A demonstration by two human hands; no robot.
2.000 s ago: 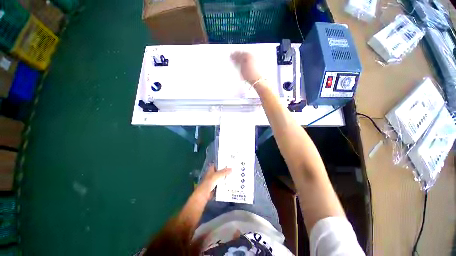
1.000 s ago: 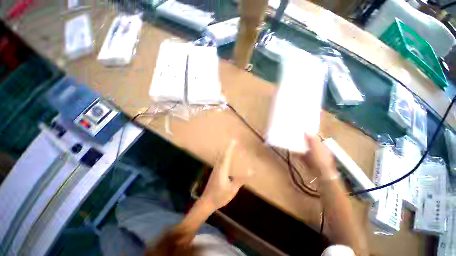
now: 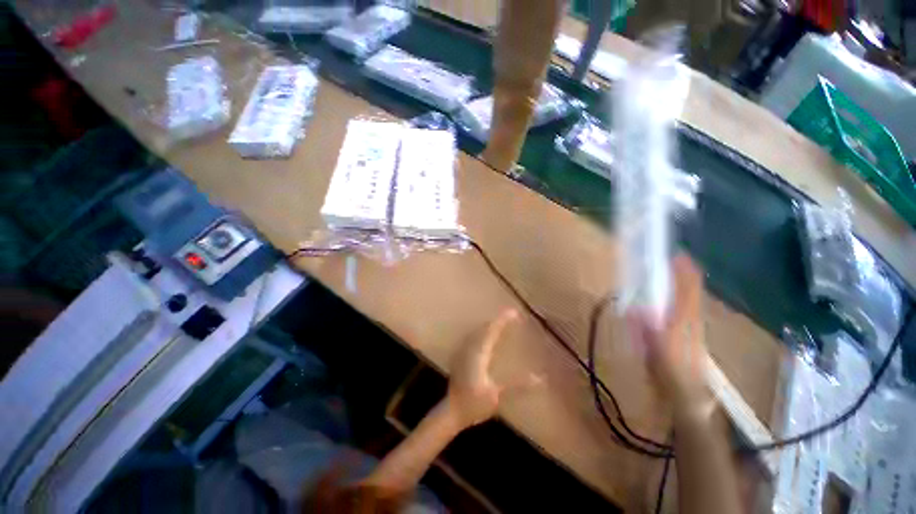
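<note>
My right hand (image 3: 678, 336) is shut on the lower end of a white product box (image 3: 646, 181), blurred, held upright above the brown bench and the conveyor. Shiny film shows at the box's top end. My left hand (image 3: 485, 369) is over the bench's near edge with its fingers apart and holds nothing. A pair of bagged boxes (image 3: 427, 186) lies side by side on the bench, beyond my left hand.
The heat sealer (image 3: 75, 371) with its blue-grey control box (image 3: 206, 241) stands at the left. A black cable (image 3: 532, 311) loops across the bench. A wooden post (image 3: 520, 85) stands beside the dark green conveyor (image 3: 748, 226). Bagged boxes (image 3: 804, 432) lie at the lower right.
The view has swung from the sealer to the bench. Since one second ago, the box in my right hand has turned to a narrower side and risen slightly. My left hand stays empty.
</note>
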